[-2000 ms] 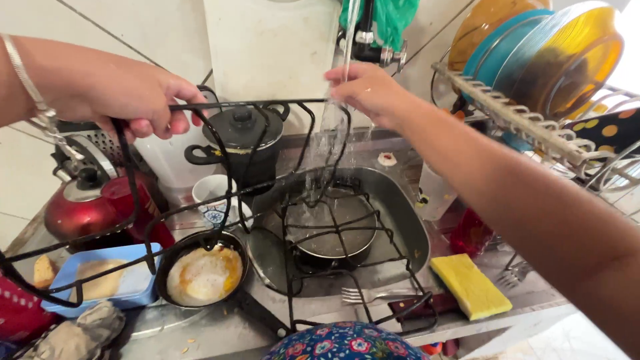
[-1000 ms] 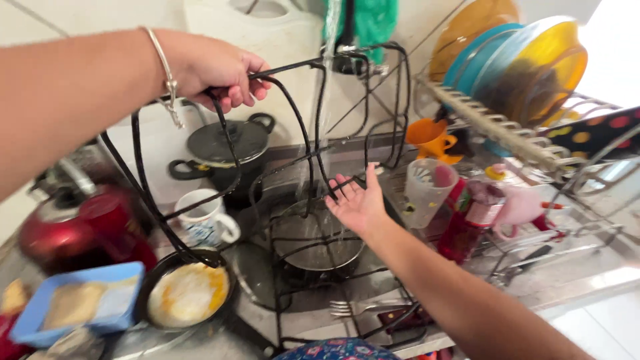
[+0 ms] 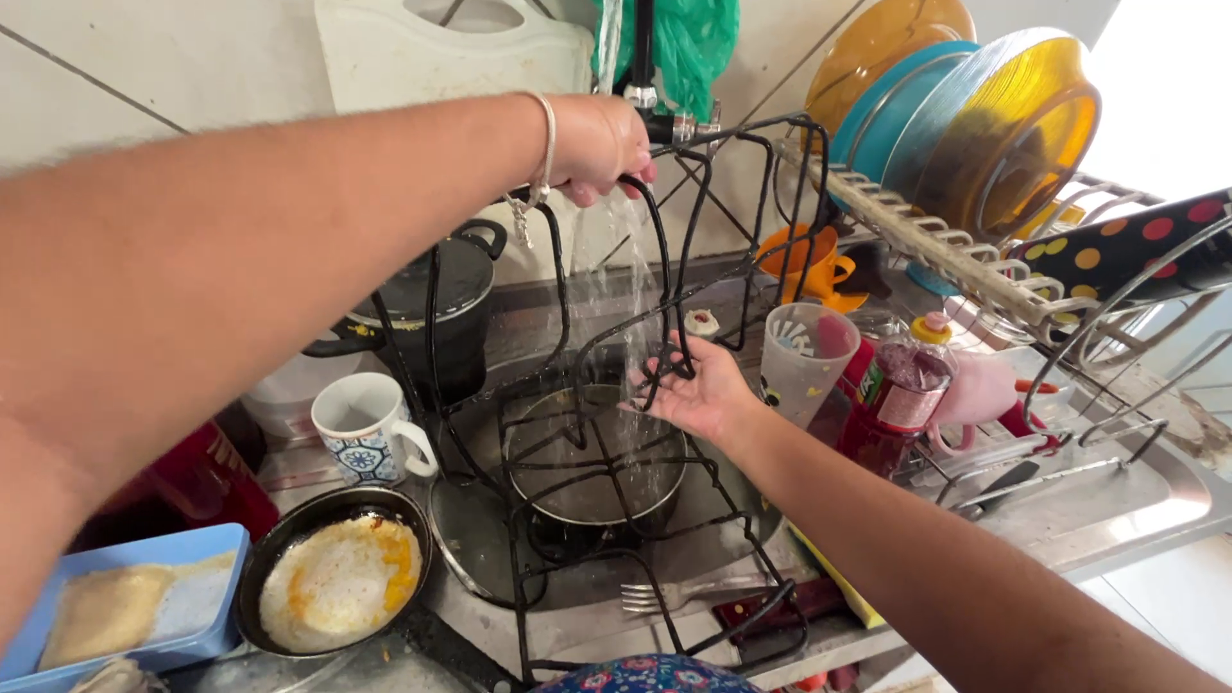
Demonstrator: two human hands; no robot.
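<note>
My left hand (image 3: 602, 149), with a bracelet at the wrist, grips the top bar of a black wire stove grate (image 3: 664, 231) under the running tap. Water from the tap (image 3: 643, 96) pours over that hand and the grate. Lower down, my right hand (image 3: 698, 395) has its palm up and fingers spread, touching a bent prong of the grate. Another black grate (image 3: 602, 462) lies across the metal sink (image 3: 462, 520), above a round pan (image 3: 553, 481) with water falling into it.
Left of the sink are a patterned mug (image 3: 361, 433), a frying pan with egg residue (image 3: 342, 582), a lidded black pot (image 3: 452, 308) and a blue tub (image 3: 207, 640). A fork (image 3: 693, 589), plastic cup (image 3: 808, 356), detergent bottle (image 3: 900, 395) and dish rack (image 3: 924, 231) stand to the right.
My left hand has moved right along the grate and into the water stream. My right hand was at the grate's top near the tap two seconds ago and is now lower.
</note>
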